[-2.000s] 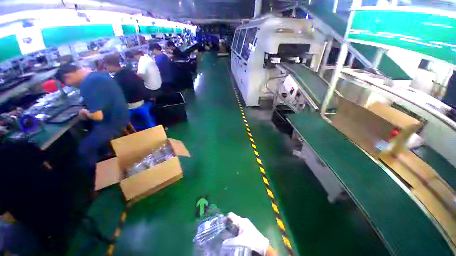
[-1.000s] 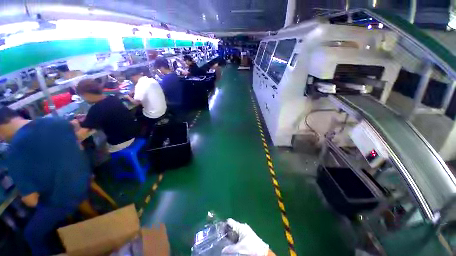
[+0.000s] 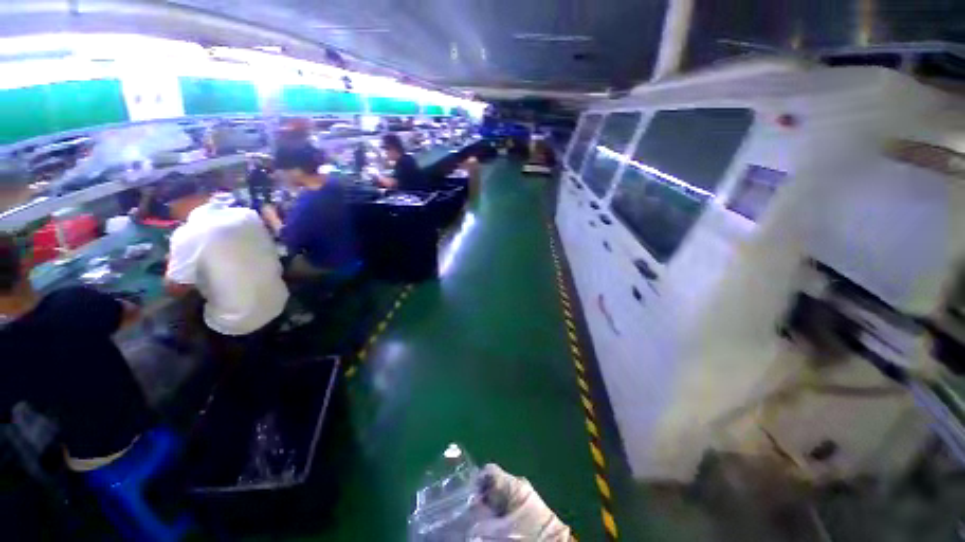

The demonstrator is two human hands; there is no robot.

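Clear bagged parts point(image 3: 442, 504), shiny and crinkled, show at the bottom middle of the view. My right hand point(image 3: 519, 508), in a white glove, is closed on their right side and holds them low over the green floor. The contents are too blurred to tell, apart from a dark patch by the fingers. The wrist is cut off by the lower edge. My left hand is not in view.
A green aisle point(image 3: 476, 349) runs ahead between yellow-black tapes. A large white machine point(image 3: 656, 286) stands on the right. A black bin point(image 3: 265, 423) and a blue stool point(image 3: 138, 482) are at left. Several seated people work along the left bench. Another black bin point(image 3: 407, 228) stands farther ahead.
The view has moved forward along the aisle. The open cardboard box and the conveyor have left the view, and the machine and black bin are nearer. My right hand still holds the bagged parts.
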